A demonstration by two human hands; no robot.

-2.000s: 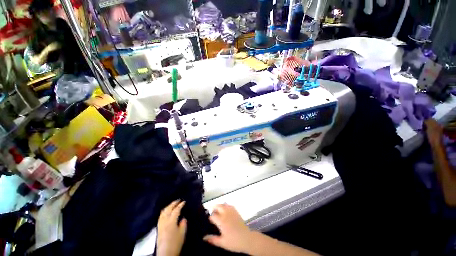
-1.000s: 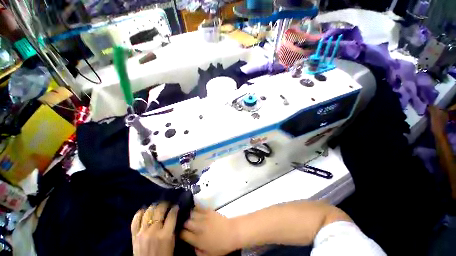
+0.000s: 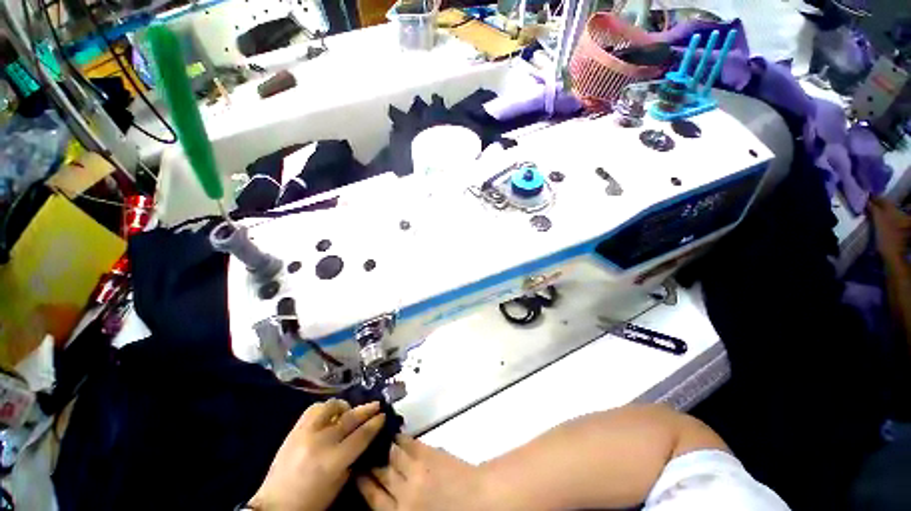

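Dark cloth (image 3: 190, 419) lies left of and under the head of the white sewing machine (image 3: 479, 259) and bunches up at the needle area (image 3: 375, 369). My left hand (image 3: 325, 449) lies on the cloth just in front of the needle area, fingers pressed on it. My right hand (image 3: 425, 474) is close beside it, its fingers on the cloth's right edge; the forearm crosses the table's front. Both hands hold the cloth down at the needle. The fingertips' exact grip and the presser foot's contact are hard to make out.
Scissors (image 3: 527, 303) and a slim black tool (image 3: 654, 339) lie by the machine body. A green stick (image 3: 185, 115) stands at the head's left end. Dark cloth hangs at the right. A pink basket (image 3: 611, 60) and purple fabric (image 3: 834, 140) are behind. Another person's arm (image 3: 892, 235) shows at right.
The view has moved closer to the machine. Both hands moved from the cloth in front up to the needle area; the left hand now lies angled, with fingers nearer the needle.
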